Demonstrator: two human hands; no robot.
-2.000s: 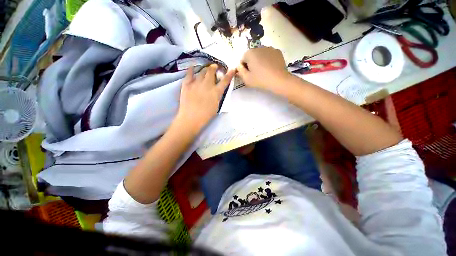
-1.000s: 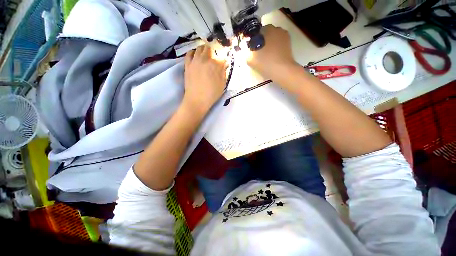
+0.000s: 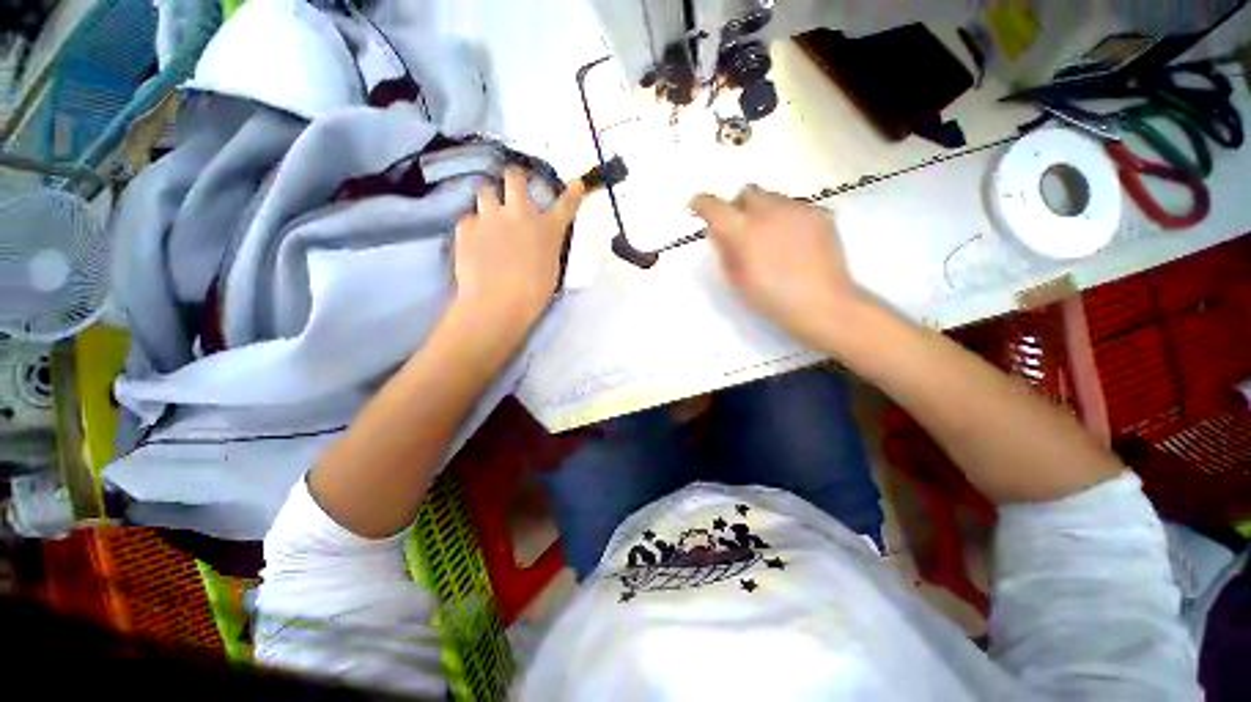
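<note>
The pale grey garment (image 3: 323,295) with maroon parts lies heaped left of the needle area. My left hand (image 3: 510,254) is on its right edge, fingers bent over the cloth; the index fingertip reaches a small dark end (image 3: 605,173). My right hand (image 3: 779,254) is right of it, off the garment, with fingers curled and blurred; whether it holds anything is unclear. A narrow dark tape (image 3: 899,169) lies across the table, passing behind my right hand. The presser foot and needle area (image 3: 686,82) is above my hands, with no cloth visible under it.
A white tape roll (image 3: 1058,192) and looped scissors (image 3: 1163,178) lie at the right. A dark flat piece (image 3: 889,76) is beside the machine. A white fan (image 3: 48,261) stands far left. Red baskets (image 3: 1166,343) are beyond the table's front edge (image 3: 686,398).
Both hands have come down from the needle, the right one also moving away from the cloth. The bright glow is gone. The red-handled snips are no longer visible on the table.
</note>
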